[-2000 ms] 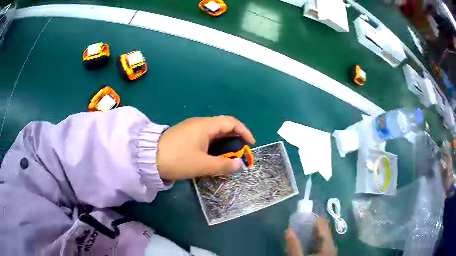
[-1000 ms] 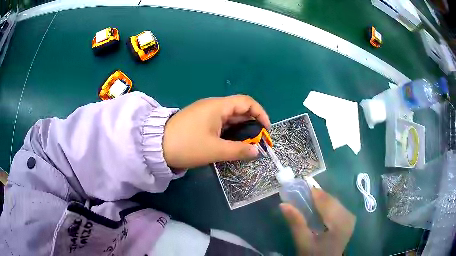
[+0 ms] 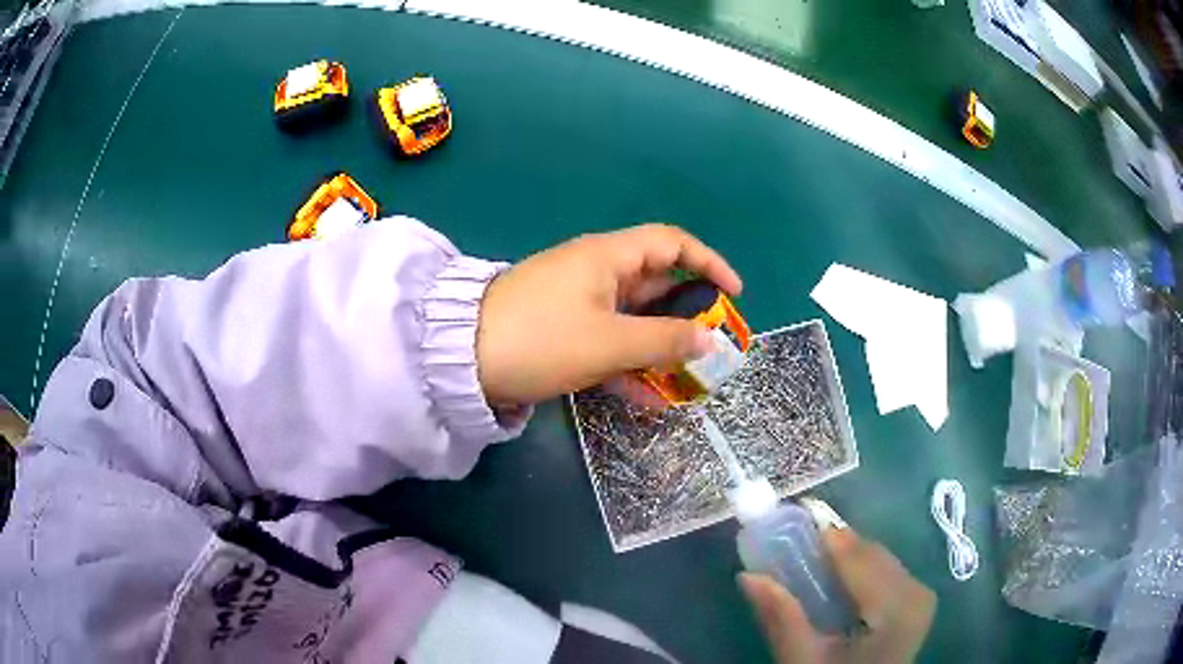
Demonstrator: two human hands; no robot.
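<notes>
My left hand [image 3: 590, 318] holds an orange-and-black unit [image 3: 694, 350] over the parts box [image 3: 615, 519], with its orange rim and white block turned to the lower right. My right hand [image 3: 843, 590] holds a translucent glue bottle [image 3: 794, 555] with a white neck. The bottle's thin tip points up at the unit's lower edge; whether it touches cannot be told. A white patch shows at my right fingers. The box holds a heap of thin silver pins, partly hidden by my left hand and the unit.
Several like units [image 3: 415, 117] stand at the upper left. White paper [image 3: 895, 340], a white cable [image 3: 954, 529], a tape roll [image 3: 1077, 422], a water bottle [image 3: 1096, 288] and a clear bag [image 3: 1083, 558] lie to the right. Another unit [image 3: 976, 119] is on the conveyor beyond its white edge [image 3: 727, 71].
My right hand has brought the glue bottle up from below to the unit. My left hand has turned the unit so its white block shows. The camera view has shifted.
</notes>
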